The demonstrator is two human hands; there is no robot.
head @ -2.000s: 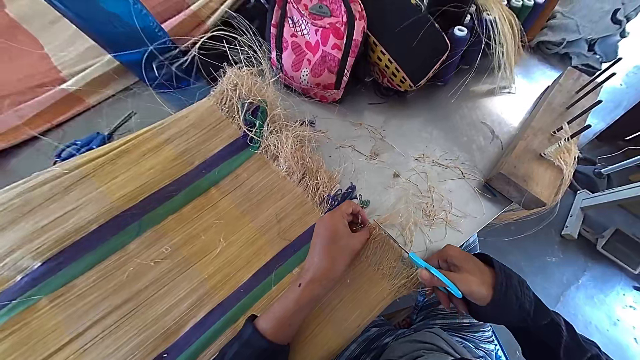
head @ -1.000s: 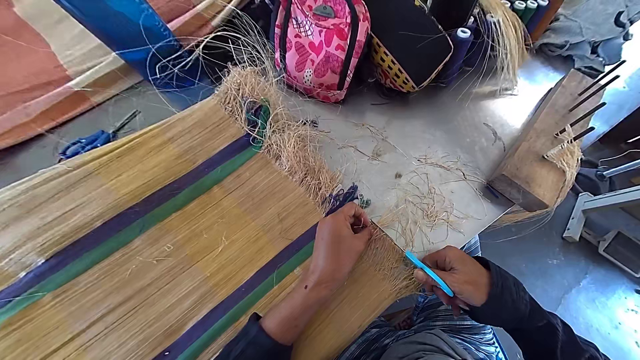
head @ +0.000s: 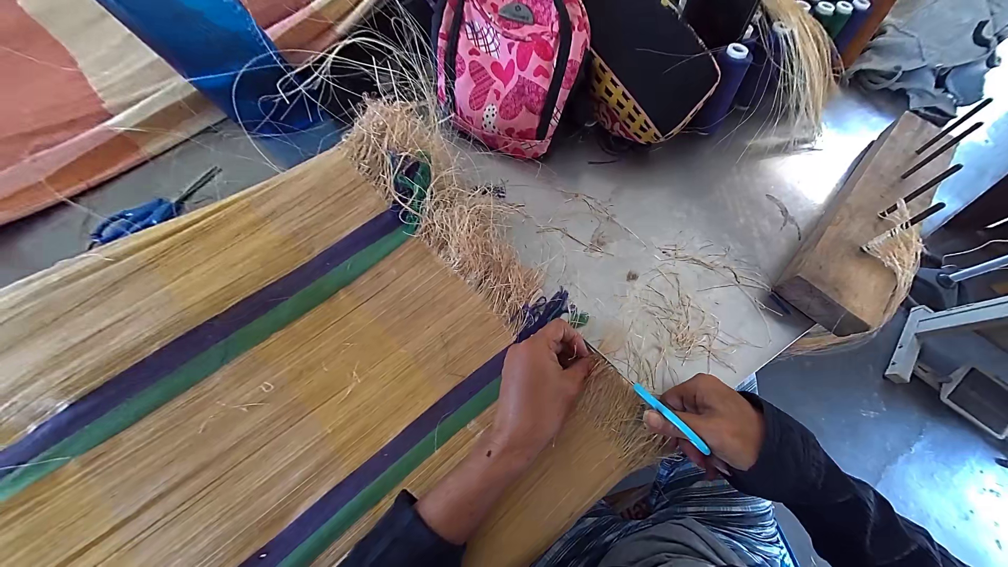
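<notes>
A striped piece of woven natural fiber (head: 315, 339), tan with purple and green bands, lies across the grey table. Frayed fringe (head: 480, 244) runs along its right edge. My left hand (head: 547, 386) rests on the fabric near that edge, thumb and fingertips pinched at the fringe beside a purple tuft (head: 543, 311); any strands between them are too small to make out. My right hand (head: 709, 425) grips a slim tool with a light blue handle (head: 671, 419), its thin metal part pointing toward my left fingertips. Whether it is a pair of scissors is not clear.
Loose fiber scraps (head: 677, 315) lie on the grey tabletop (head: 693, 189). A wooden block with metal spikes (head: 866, 228) sits at its right edge. Behind are a pink heart-print bag (head: 512, 71), a black case (head: 654, 63) and thread spools (head: 724, 83). Blue-handled scissors (head: 142, 219) lie at left.
The blue-handled tool in my right hand has changed its angle slightly. My left hand stays at nearly the same spot on the fringe.
</notes>
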